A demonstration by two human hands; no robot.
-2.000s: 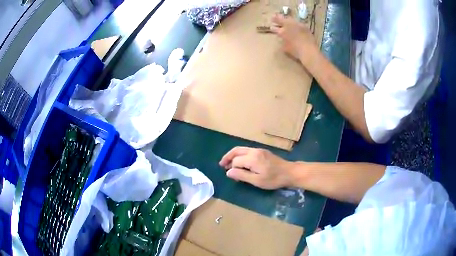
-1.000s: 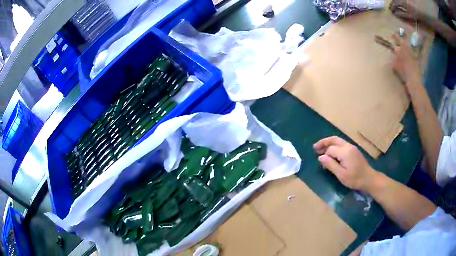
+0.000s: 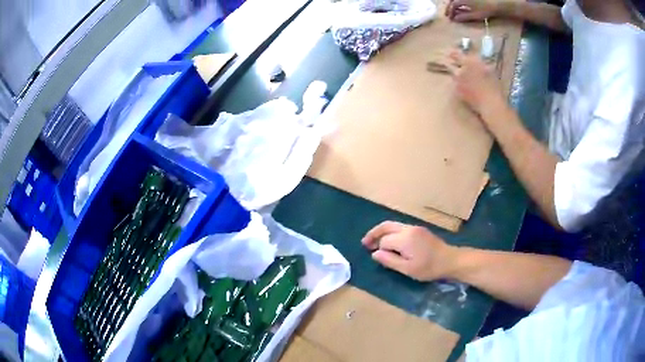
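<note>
My right hand [image 3: 414,253] rests on the green bench top [image 3: 318,212], palm down, fingers loosely bent and thumb apart, with nothing seen in it. My left hand is not in view; only part of a pale blue sleeve [image 3: 502,343] shows at the bottom edge. Left of my right hand, glossy dark-green parts [image 3: 230,300] lie in a loose heap in a white liner [image 3: 329,263]. Below my right hand, a cardboard sheet [image 3: 403,332] lies on the bench with a tiny pale piece [image 3: 350,313] on it.
A blue crate [image 3: 212,180] holds racked green parts [image 3: 124,261]. Crumpled white sheet [image 3: 265,152] lies beside it. A large cardboard sheet [image 3: 403,120] bears a neighbour's hand [image 3: 477,81], a small white bottle [image 3: 487,47] and a bag of glittery parts [image 3: 371,39]. Another hand [image 3: 472,10] is at the top.
The view swung left and then back right. The white ring seen at the bottom a second ago is out of view. My right hand keeps its pose on the bench.
</note>
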